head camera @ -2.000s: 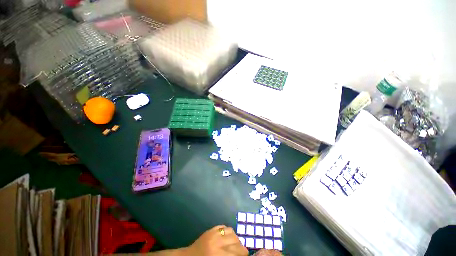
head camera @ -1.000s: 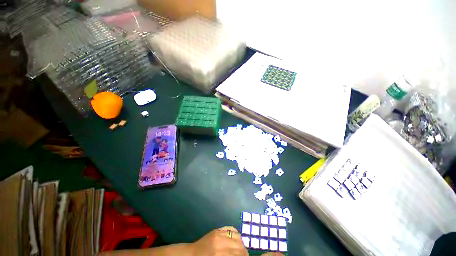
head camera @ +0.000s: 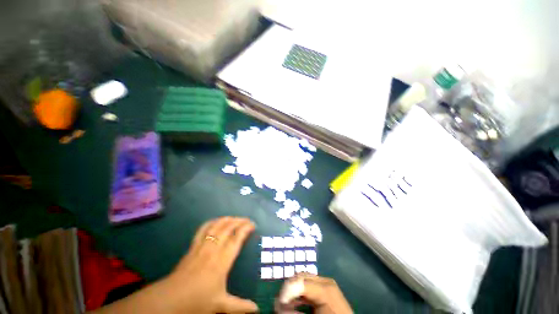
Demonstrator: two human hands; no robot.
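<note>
The panel with a grid of white squares (head camera: 289, 257) lies on the dark green tabletop near its front edge. My left hand (head camera: 214, 267) is left of the panel, off it, with thumb and fingers apart and nothing in it. My right hand (head camera: 315, 295) is at the panel's lower right edge, its fingers curled, with a white wrap on one finger. Whether it grips the panel cannot be told. A loose pile of small white square pieces (head camera: 268, 158) lies above the panel, and a trail of them runs down to its top edge. The picture is blurred.
A lit smartphone (head camera: 136, 178) and a green ridged block (head camera: 191, 114) lie left of the pile. A white packet (head camera: 423, 208) and yellow strip (head camera: 344, 178) are at right. A white-topped stack (head camera: 312, 98) stands behind. An orange fruit (head camera: 56, 109) is far left.
My left hand has come away from the panel and spread its fingers. My right hand shows more at the panel's lower edge. The view has shifted, so bench items sit further left and higher.
</note>
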